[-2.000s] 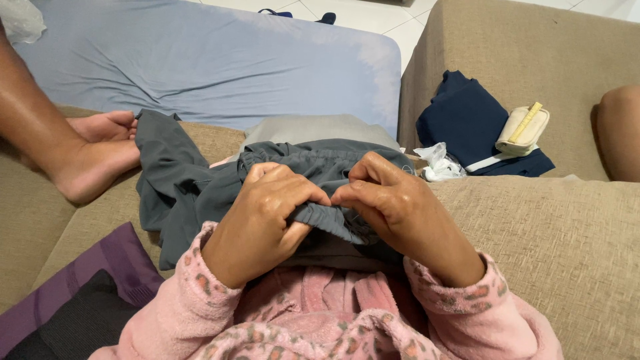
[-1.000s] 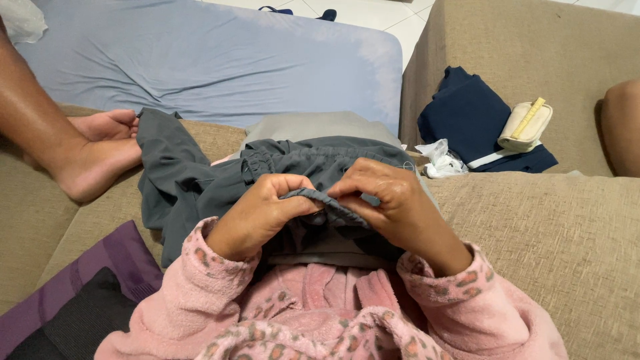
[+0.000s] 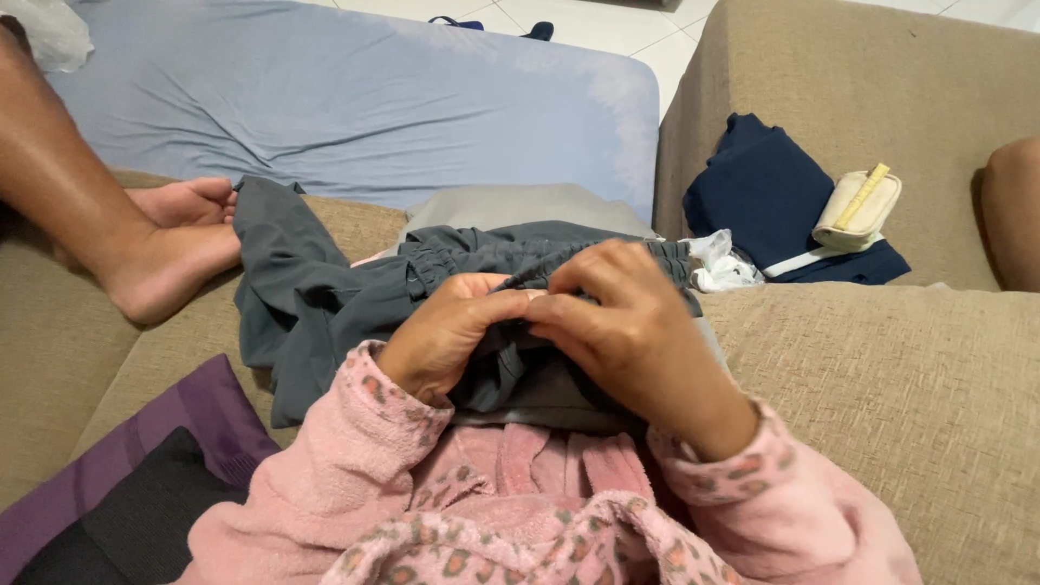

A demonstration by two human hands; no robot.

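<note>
A dark grey garment with a gathered elastic waistband (image 3: 520, 257) lies across my lap over a lighter grey cloth (image 3: 528, 207). My left hand (image 3: 451, 329) pinches a folded edge of the garment between thumb and fingers. My right hand (image 3: 621, 325) is at the same edge, its fingertips closed on the fabric and meeting the left thumb. Whether a small tool is between the right fingertips cannot be told. Pink fleece sleeves with a spotted trim cover both my wrists.
Another person's foot (image 3: 175, 264) rests at the garment's left end. Purple and black cloth (image 3: 203, 406) lies lower left. On the sofa at right are navy fabric (image 3: 756, 195), a cream pouch (image 3: 857, 211) with a yellow strip, and a white plastic bag (image 3: 721, 262). A blue-sheeted mattress (image 3: 366, 97) is beyond.
The folded edge that showed as a raised band between my hands is now mostly hidden by my fingers. My right hand has turned over it, and both hands stay at the garment.
</note>
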